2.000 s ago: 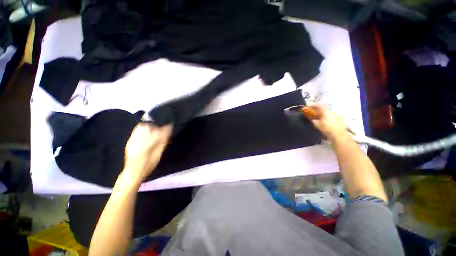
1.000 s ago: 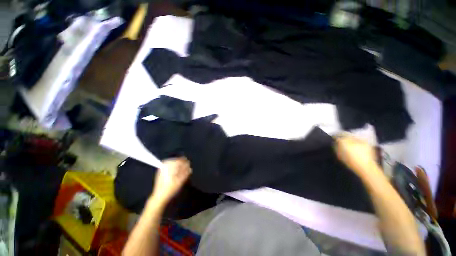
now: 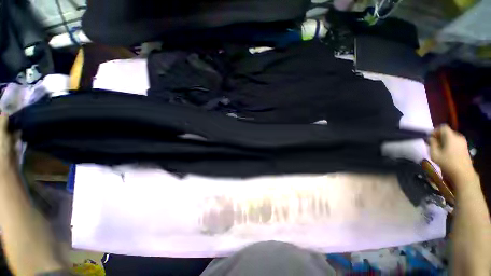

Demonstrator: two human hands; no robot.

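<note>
Black trousers (image 3: 215,137) are stretched in the air across the table between my hands, blurred by motion. My left hand (image 3: 7,141) is at the left edge of the view, partly cut off and blurred, at the wide end. My right hand (image 3: 448,148) grips the narrow end at the right. The steam iron (image 3: 439,180), with its orange-brown handle, stands at the right end of the table beside my right hand.
A pile of black garments (image 3: 301,86) lies along the far side of the white table cover (image 3: 145,210). The cover's near part shows brownish marks. Black cloth (image 3: 151,265) hangs below the near edge. Dark cloth lies beyond the table.
The trousers lay flat on the table and are now lifted and stretched out. My hands have moved far apart. The iron, earlier in my right hand, now stands at the right.
</note>
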